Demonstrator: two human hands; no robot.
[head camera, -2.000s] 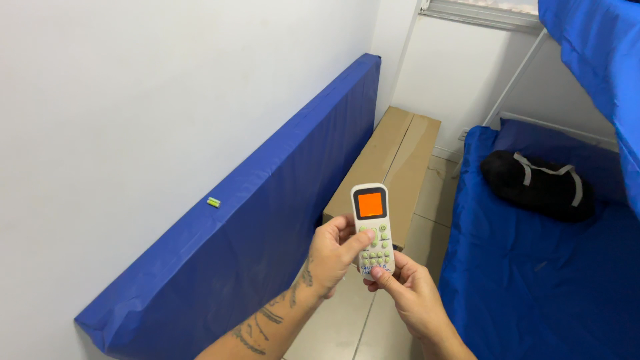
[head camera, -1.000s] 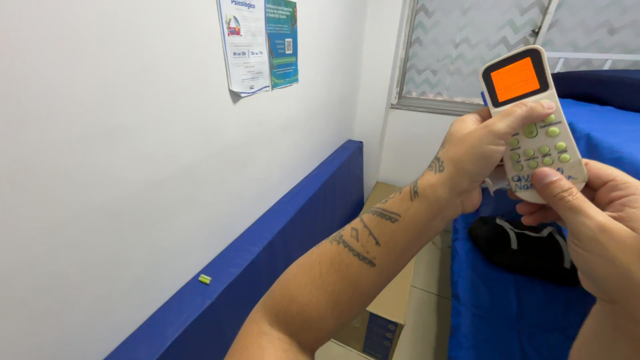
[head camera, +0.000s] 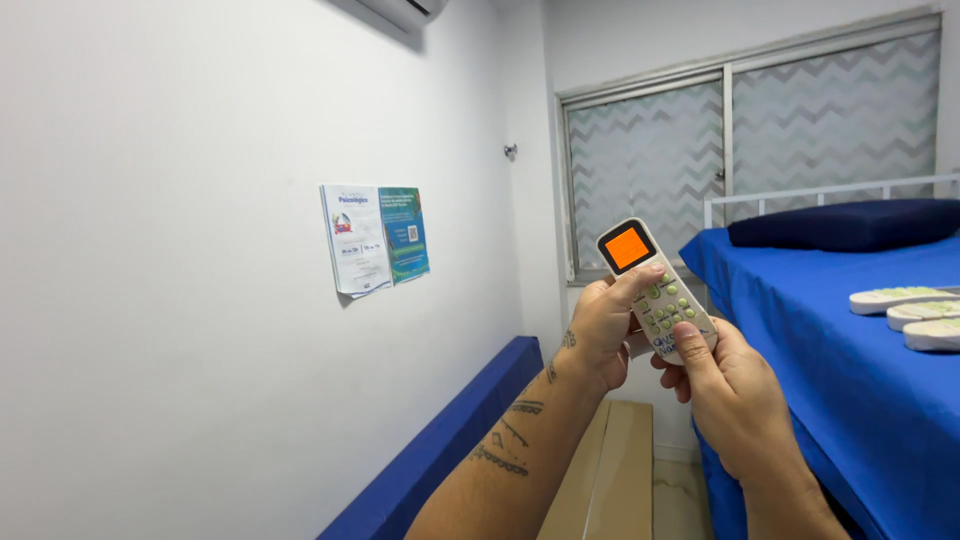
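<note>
A pale remote control (head camera: 660, 300) with an orange-lit screen and green buttons is held up between both hands, tilted to the left. My left hand (head camera: 607, 330) grips its left side, the thumb lying on the upper buttons. Round the lower right side is my right hand (head camera: 720, 367), its thumb over the lowest buttons beside blue handwriting. The fingers behind the remote are partly hidden. Part of an air conditioner (head camera: 405, 11) shows on the wall at the top edge.
Several more remotes (head camera: 922, 311) lie on the blue-covered upper bunk (head camera: 810, 300) at right, near a dark blue pillow (head camera: 847, 223). A blue mattress (head camera: 450, 442) stands along the left wall, beside a cardboard box (head camera: 619, 465). Posters (head camera: 375, 240) hang on the wall; a window (head camera: 645, 165) is behind.
The view has swung well upward, bringing the air conditioner and the remotes on the bunk into sight. Both hands still hold the remote. The small green item on the mattress is out of view.
</note>
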